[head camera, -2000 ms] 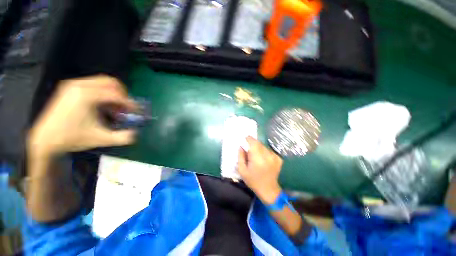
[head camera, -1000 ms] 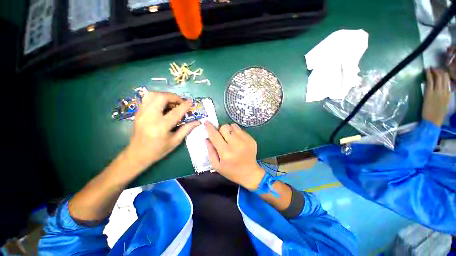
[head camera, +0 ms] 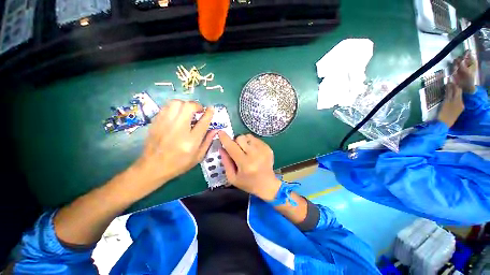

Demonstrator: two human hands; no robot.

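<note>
A silver-white phone mid-frame (head camera: 215, 170) lies on the green mat near its front edge, with round cutouts showing in its lower part. A small blue and white main board (head camera: 217, 124) sits at the frame's top end, partly hidden by fingers. My left hand (head camera: 174, 131) comes from the left with thumb and fingers on the board and the frame's upper left edge. My right hand (head camera: 248, 164), with a light-blue wrist strap (head camera: 286, 194), holds the frame's right side, a fingertip touching the board's lower edge.
Spare boards (head camera: 130, 114) lie left. Pale-yellow pieces (head camera: 192, 78) and a round screw dish (head camera: 268, 104) lie above. A black frame tray (head camera: 258, 32) and orange screwdriver (head camera: 213, 19) are at the back. White paper (head camera: 345, 72), plastic bag (head camera: 376, 113), black cord (head camera: 400, 86) and another person's hands (head camera: 453, 102) are right.
My left hand came from the left with a board to the frame's top end. My right hand stays at the frame's right side. The frame's cutouts now show; the view has shifted.
</note>
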